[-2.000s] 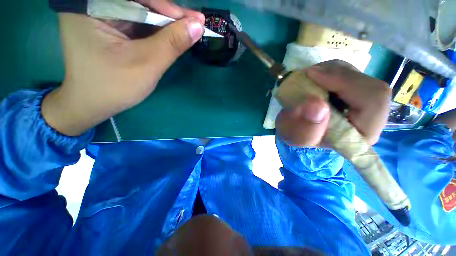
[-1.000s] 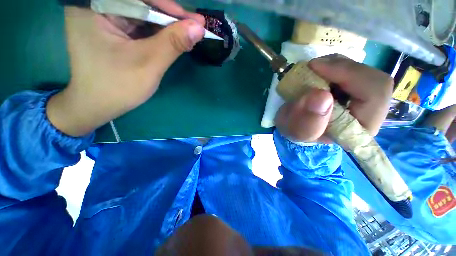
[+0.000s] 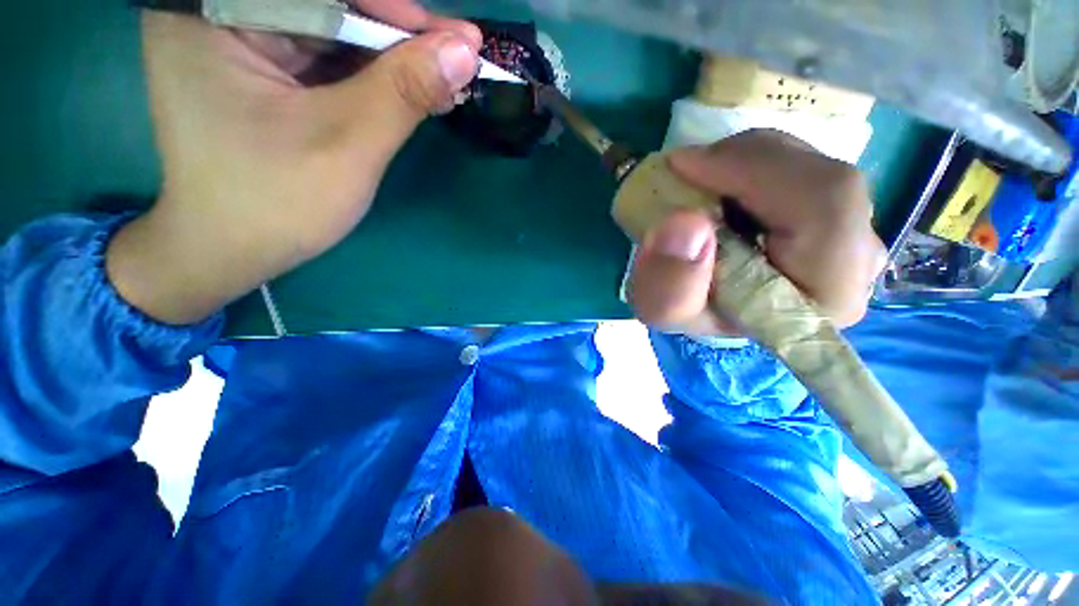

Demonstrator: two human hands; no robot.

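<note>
A round black unit [image 3: 506, 118] with reddish circuit details lies on the green mat at the top centre. My left hand [image 3: 278, 154] holds slim tweezers [image 3: 376, 33] with a pale grip; their white tips reach over the unit's board. My right hand [image 3: 757, 231] grips a soldering iron [image 3: 816, 343] with a tan tape-wrapped handle and black cord end. The iron's dark tip is over the unit's right part, close to the tweezer tips. Whether it touches the board cannot be told.
A tan speckled block [image 3: 781, 89] sits on a white pad [image 3: 710, 124] beyond my right hand. A cloudy plastic hood edge [image 3: 828, 59] crosses the top right. A parts tray [image 3: 941, 272], a yellow block [image 3: 964, 201] and a blue object [image 3: 1027, 219] are at the right.
My right hand has moved left with the iron, whose tip is back over the unit after sitting off its right edge. The neighbour's sleeve badge and arm have left the right side.
</note>
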